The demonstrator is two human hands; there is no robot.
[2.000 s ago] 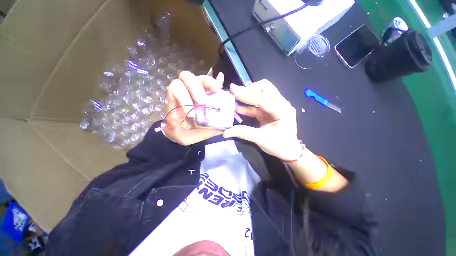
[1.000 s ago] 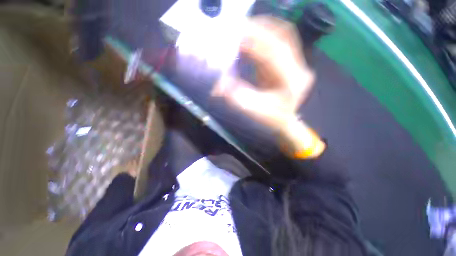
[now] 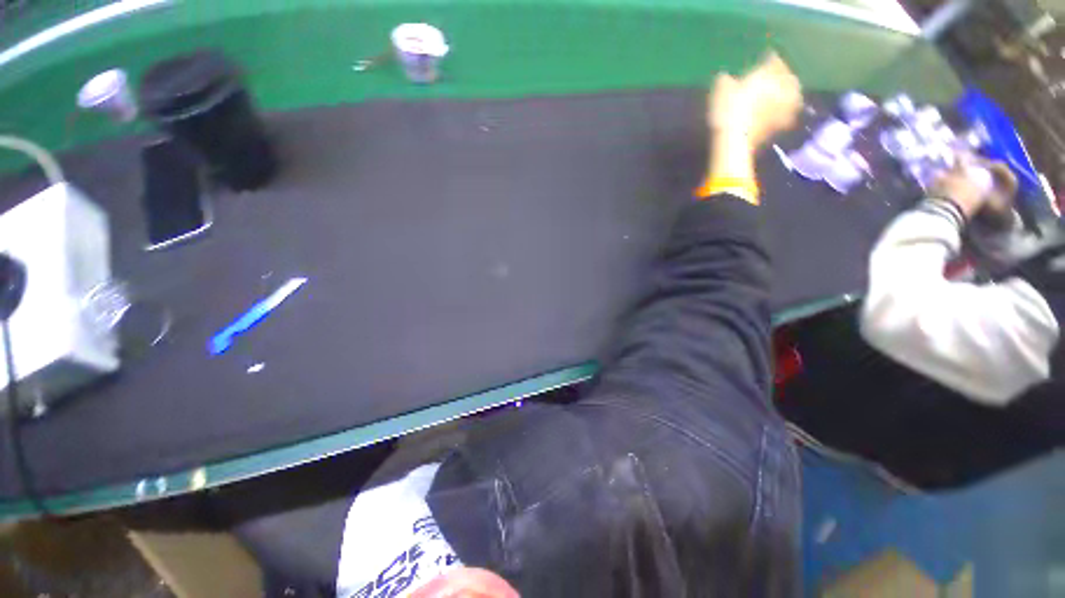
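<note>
My right hand [image 3: 753, 103], with an orange band at the wrist, is stretched far out to the upper right over the black mat's far edge. It is blurred, and I cannot tell if it holds anything. Loose lilac parts [image 3: 832, 154] lie on the mat just right of it. A lilac-white housing [image 3: 420, 49] with a trailing wire stands on the green strip at top centre. Another housing [image 3: 108, 94] is on the green strip at upper left. My left hand is not in view.
A white box [image 3: 58, 280], loose clear cover [image 3: 108, 306], phone [image 3: 175, 196], black lidded cup [image 3: 210, 117] and blue-handled knife [image 3: 255, 315] are at left. A co-worker's pale sleeve [image 3: 952, 304] and hands are at right, by the lilac parts. Cardboard [image 3: 199, 567] shows below the bench edge.
The view has swung right along the bench. My right hand has moved from near the white box to the far right, by the loose parts. The carton of clear covers has left view.
</note>
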